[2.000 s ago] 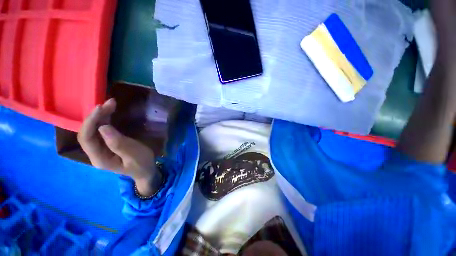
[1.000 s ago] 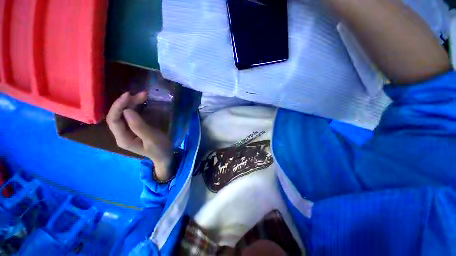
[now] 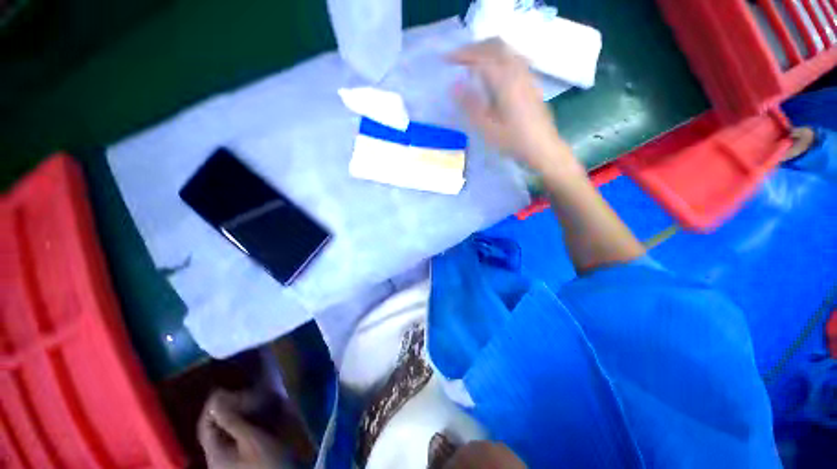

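A black glossy smartphone (image 3: pixel 255 215) lies flat on the pale ribbed mat (image 3: pixel 367 243), left of centre. A block squeegee (image 3: pixel 408 158) with blue, yellow and white bands lies on the mat to its right. A small crumpled white wipe (image 3: pixel 374 104) rests against the squeegee's upper edge. My right hand (image 3: pixel 500 96) is over the mat's right part, blurred, near a white packet; I cannot tell if it holds anything. My left hand (image 3: pixel 240 429) is low at the bottom left, blurred and curled, its contents unclear.
A red tray (image 3: pixel 78 321) stands at the left and another (image 3: pixel 771 55) at the upper right. A white packet (image 3: pixel 560 46) lies at the mat's far right corner. A translucent white bottle (image 3: pixel 369 32) stands at the top. Another person's hand (image 3: pixel 800 142) is near a red tray piece.
The view has swung to the right, showing the packet, bottle and right tray. My right arm has moved, uncovering the squeegee. My left hand is lower in view. The phone still lies on the mat.
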